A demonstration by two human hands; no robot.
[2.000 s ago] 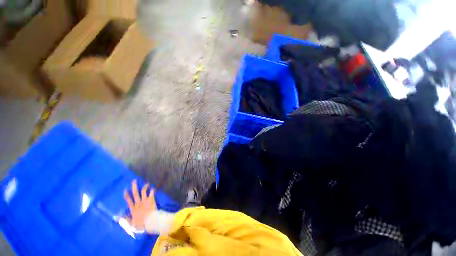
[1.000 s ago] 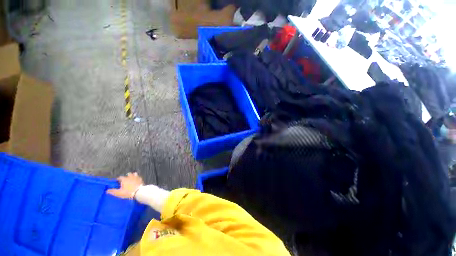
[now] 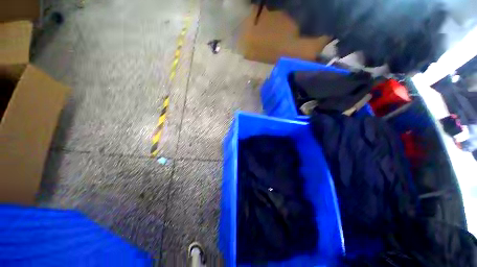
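Observation:
A blue turnover crate (image 3: 63, 237) is cut off by the lower left edge, blurred. Another blue crate (image 3: 228, 193) stands on the floor at the lower middle with dark garment pieces (image 3: 274, 198) heaped inside. A third blue crate (image 3: 277, 94) stands behind it, holding dark cloth and some pale pieces. Black garments (image 3: 361, 167) lie in a bulky heap against the right side of these crates. Neither of my hands shows in the picture.
An open brown carton (image 3: 39, 125) stands at the left, another carton (image 3: 274, 36) at the top. Yellow-black tape (image 3: 166, 104) runs along the grey floor. A red stool (image 3: 389, 96) is beside a white table (image 3: 431, 101) at the right. A shoe tip (image 3: 196, 250) shows at the bottom.
The hand and yellow sleeve on the left crate have left the picture. The view has moved closer to the filled crates, and the left crate now shows only at the lower left corner.

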